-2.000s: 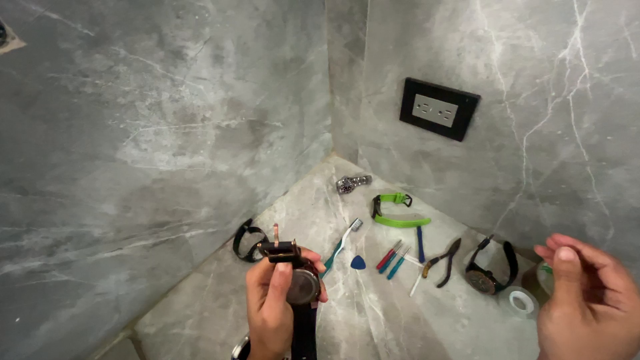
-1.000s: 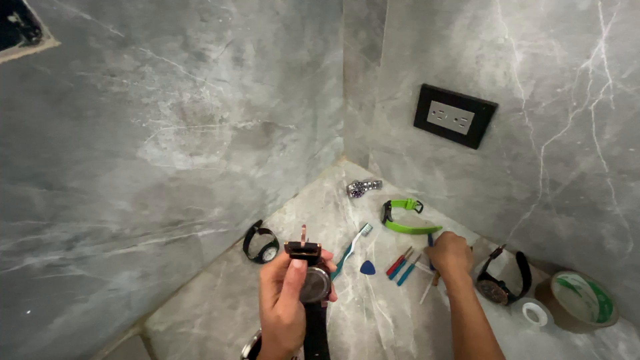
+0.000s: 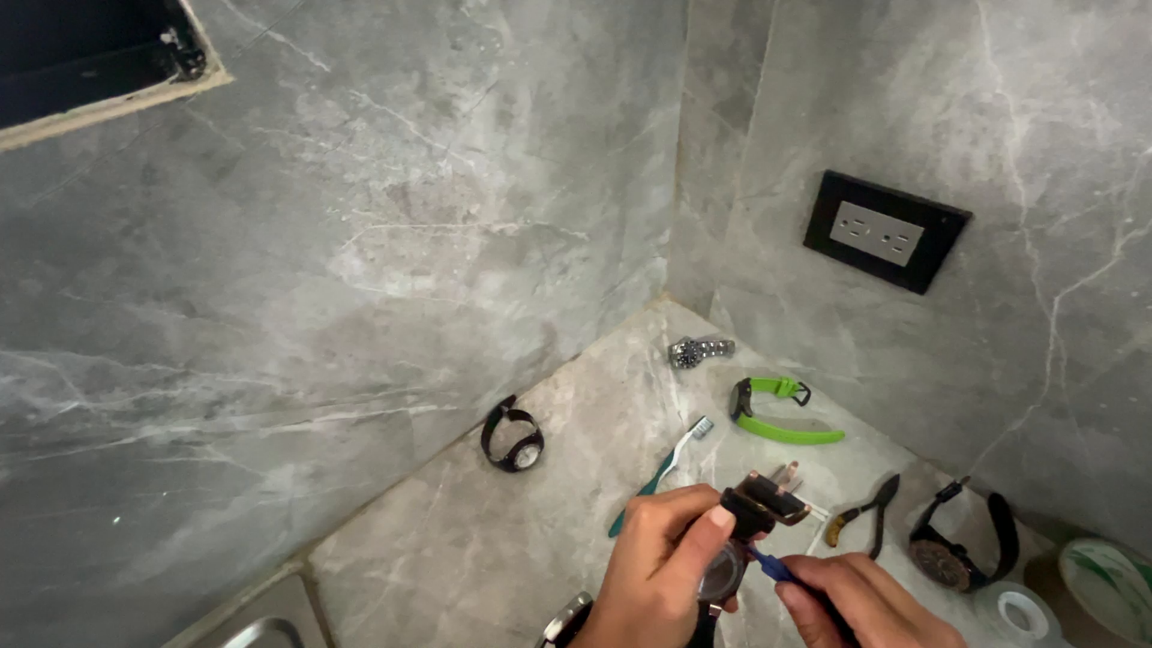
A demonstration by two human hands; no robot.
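Observation:
My left hand [image 3: 670, 562] holds a wristwatch [image 3: 721, 572] with a dark strap, its round case partly hidden by my fingers. The strap's black and rose-gold clasp [image 3: 765, 502] stands up above my thumb. My right hand [image 3: 855, 598] grips a small blue-handled tool [image 3: 772, 565], whose front end is at the watch between case and clasp; its tip is hidden. Close behind lie a toothbrush [image 3: 661, 470] with a teal and white handle and, to the right, pliers [image 3: 866, 517] with dark jaws.
Around the stone counter lie a black watch [image 3: 513, 441], a metal-bracelet watch [image 3: 700, 351], a green-strap watch [image 3: 787, 436], another dark watch [image 3: 945, 560], a white ring [image 3: 1021, 614] and a round container [image 3: 1107, 576]. A metal-rimmed item [image 3: 567, 621] sits left; a sink edge [image 3: 270, 616] is lower left.
My right hand has moved from empty at the right, to the tools on the counter, and now to the watch with the blue tool. My left hand keeps hold of the watch.

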